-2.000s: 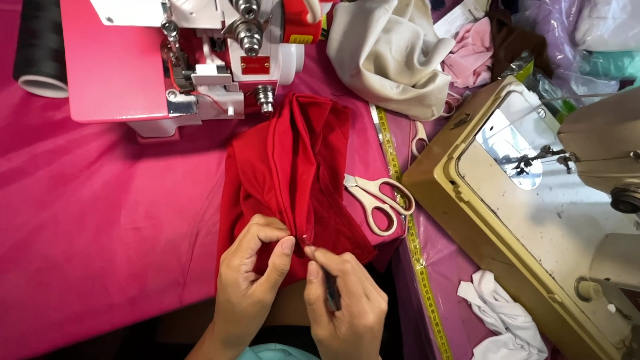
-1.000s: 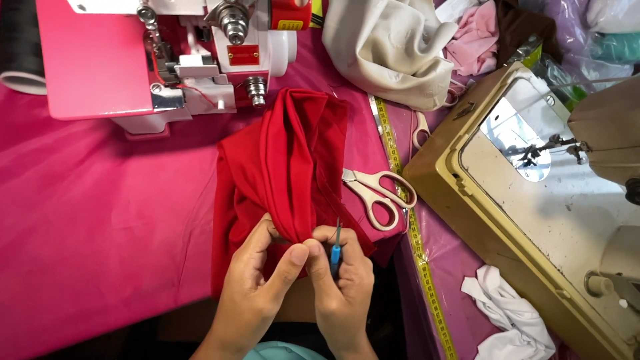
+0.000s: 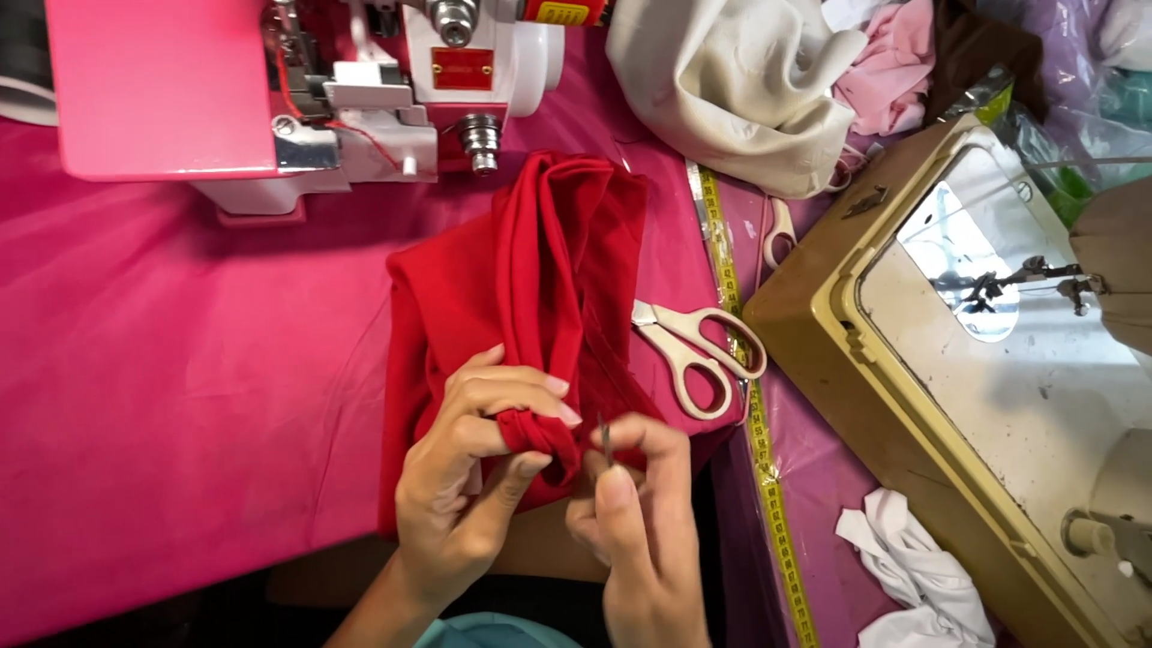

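Note:
Red fabric [image 3: 540, 270] lies in folds over the front edge of the pink-covered table. My left hand [image 3: 477, 459] grips a bunched fold of it between thumb and fingers. Just right of that fold, my right hand [image 3: 639, 513] holds a small pointed tool [image 3: 605, 436] between thumb and forefinger, its thin metal tip upward; its handle is hidden in the hand, and its exact kind cannot be told here. Scissors with cream handles [image 3: 697, 351] lie to the right of the fabric, their blades partly under it.
A pink and white overlock machine [image 3: 360, 99] stands at the upper left, a beige sewing machine [image 3: 981, 378] at the right. A yellow tape measure [image 3: 765, 468] runs between the scissors and the beige machine. Cream cloth [image 3: 738, 90] lies at the top, white cloth [image 3: 918, 576] at the lower right.
One second ago both hands met at the fabric and a blue part of the tool showed. Now my right hand is a little apart from my left, with the tool's tip raised between them.

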